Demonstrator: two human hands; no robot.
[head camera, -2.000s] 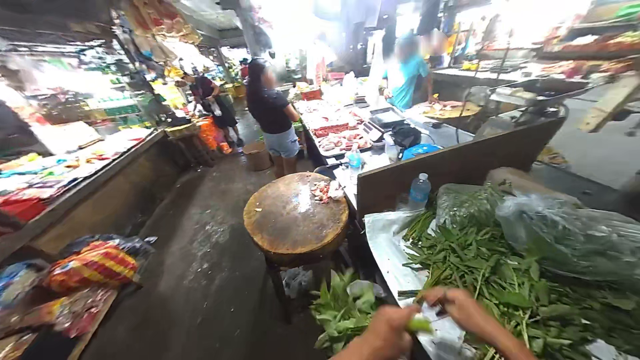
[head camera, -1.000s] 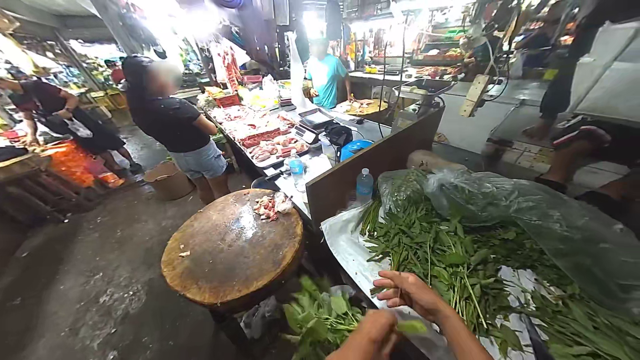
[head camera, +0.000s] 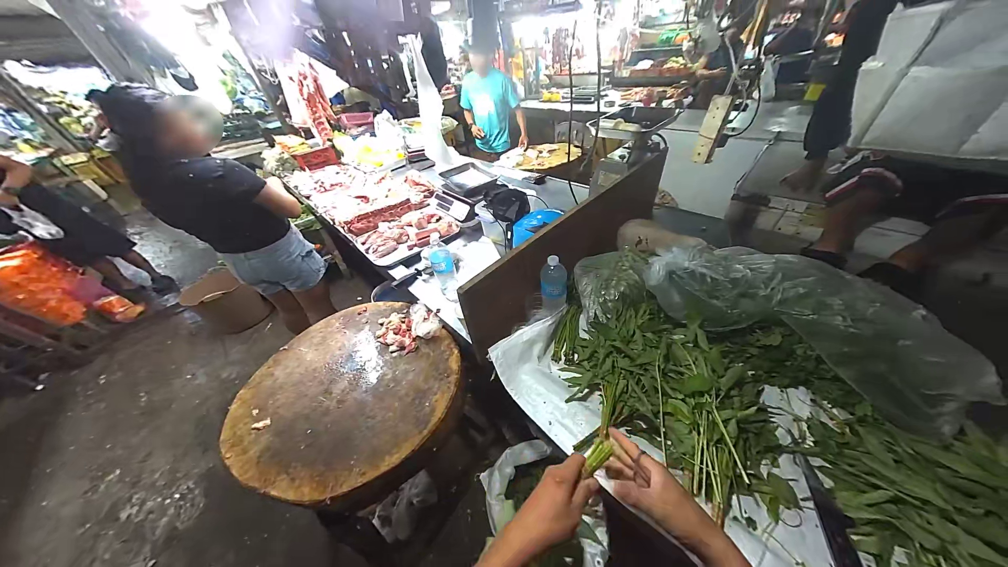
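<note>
My left hand (head camera: 551, 500) is closed around the stem ends of a bundle of leafy greens (head camera: 602, 441), near the front edge of the white-covered stall. Fingers of my right hand (head camera: 642, 476) touch the same stems from the right side; whether they grip them is hard to tell. Beyond both hands lies a heap of leafy green stalks (head camera: 693, 386), partly under a clear plastic bag (head camera: 819, 323). A dark, narrow object, perhaps a knife (head camera: 827, 504), rests right of my right hand among the greens.
A round wooden chopping block (head camera: 339, 409) with meat scraps (head camera: 402, 331) stands left. A wooden partition (head camera: 551, 252) separates the greens from a meat counter (head camera: 394, 213). A plastic water bottle (head camera: 554, 283) stands by it. One person (head camera: 228, 197) stands beyond the block, another (head camera: 490, 106) behind the counter.
The bundle of stems now shows upright between my hands, its leaves toward the heap. My right hand has come close against it. The view has swung to the right since the oldest frame.
</note>
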